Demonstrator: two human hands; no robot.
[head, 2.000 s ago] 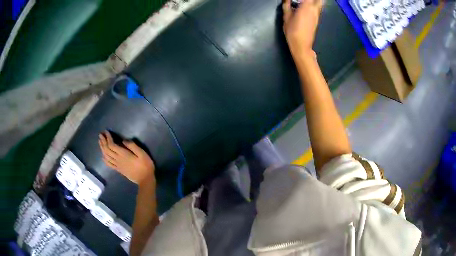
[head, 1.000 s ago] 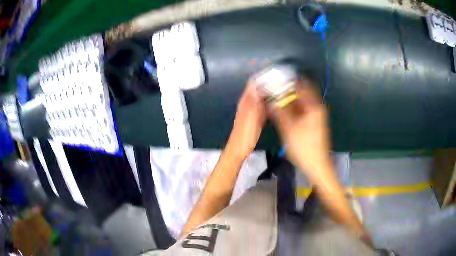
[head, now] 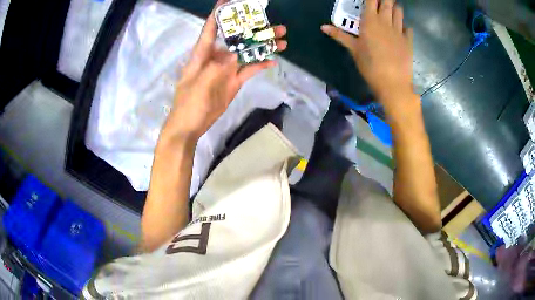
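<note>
My left hand [head: 208, 85] is raised at the upper left, over the white liner bag. It holds a white shell [head: 241, 20] with its open inside up, showing gold metal parts and a green circuit board [head: 256, 51] at the lower end. My right hand [head: 387, 55] is at the top of the view over the bench, on a white outlet cover [head: 346, 16] with dark USB openings. The thumb is at the cover's lower edge and the fingers overlap its right side. The cover's top is cut off by the picture edge.
A black bin [head: 76, 137] holds the liner bag [head: 138, 99]. A blue cord [head: 449, 79] lies on the dark green bench [head: 469, 123]. A blue tray [head: 490, 217] with white parts is at right, near a cardboard box [head: 457, 202]. Blue bins [head: 70, 234] stand lower left.
The hands were close together around a blurred white piece and are now apart. My left hand holds the shell over the bin; my right hand is on a cover. The view has turned.
</note>
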